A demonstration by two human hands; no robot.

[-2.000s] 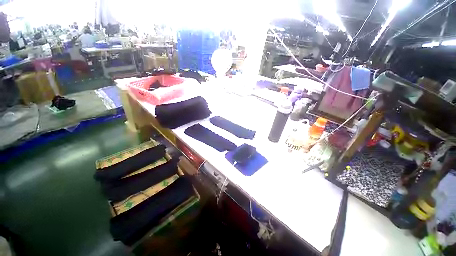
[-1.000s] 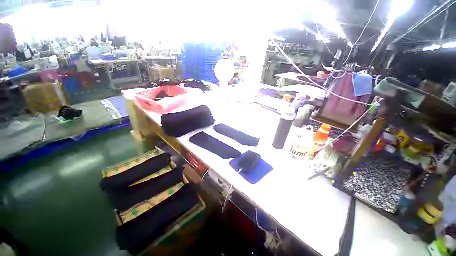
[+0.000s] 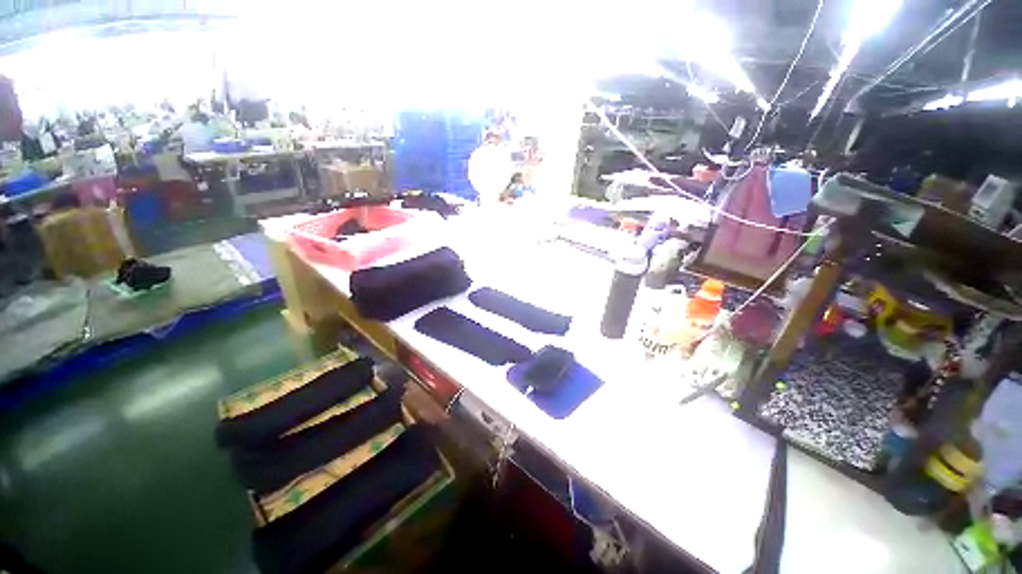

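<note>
Neither of my hands is in view. Two flat black fabric pieces, a nearer one point(image 3: 473, 335) and a farther one point(image 3: 520, 309), lie side by side on the white table point(image 3: 661, 460). A small dark device point(image 3: 548, 368) lies on the blue pad point(image 3: 577, 392) at the near end of the pieces. A thick black stacked bundle point(image 3: 410, 283) lies beyond them, beside the pink plastic basket point(image 3: 356, 233), which holds something black. A low open carton point(image 3: 280, 392) stands on the floor at the left with black bundles point(image 3: 347, 499) across it.
A dark thermos point(image 3: 621, 299) stands upright at the table's back, near a white jug point(image 3: 663, 320) and an orange-capped bottle point(image 3: 704, 304). A wooden frame point(image 3: 801, 308) and cluttered shelf stand at the right. A dark strip point(image 3: 771, 510) crosses the table's near right part.
The view has shifted slightly back and forth. The fabric pieces, device, basket and carton keep their places relative to each other. No hand has appeared.
</note>
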